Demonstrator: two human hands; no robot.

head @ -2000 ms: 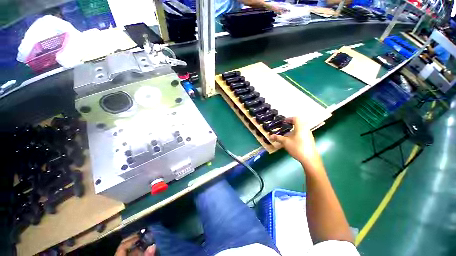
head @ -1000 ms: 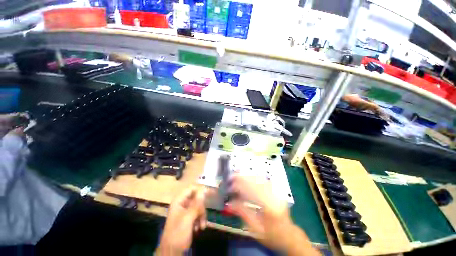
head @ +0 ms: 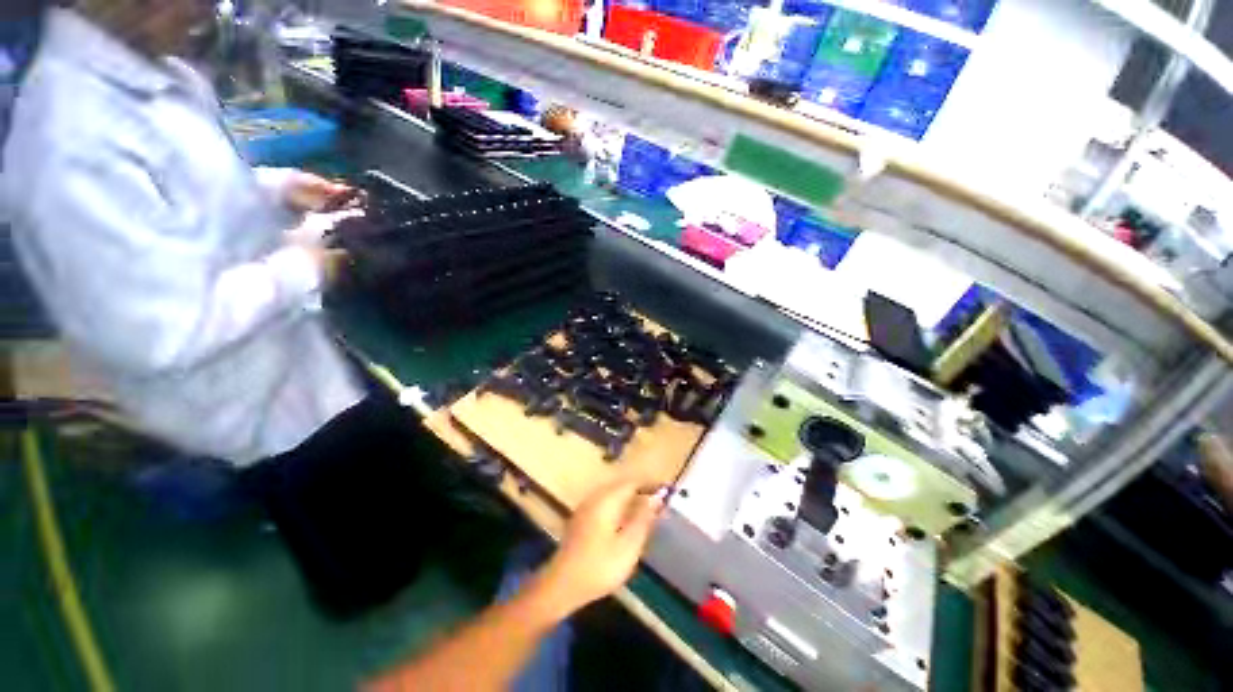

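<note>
A black plastic part [head: 819,492] sits on top of the silver fixture [head: 703,541], in front of the dark round hole in its pale green plate. My left hand [head: 605,544] is at the fixture's left edge, over the near side of the infeed cardboard [head: 521,448]. Its fingers are bent together; whether they hold anything is not clear. Black parts [head: 595,379] lie in a loose heap on that cardboard. My right hand is not in view.
A red button [head: 718,610] is on the fixture's front. Output cardboard [head: 1102,658] with a row of black parts is at lower right. A person in a pale coat [head: 176,257] stands at left beside stacked black trays [head: 467,257]. A shelf edge [head: 892,162] crosses above.
The view has swung left. The black part that was between my hands over the fixture now sits on it. My right hand has left the picture; my left hand is at the fixture's left edge.
</note>
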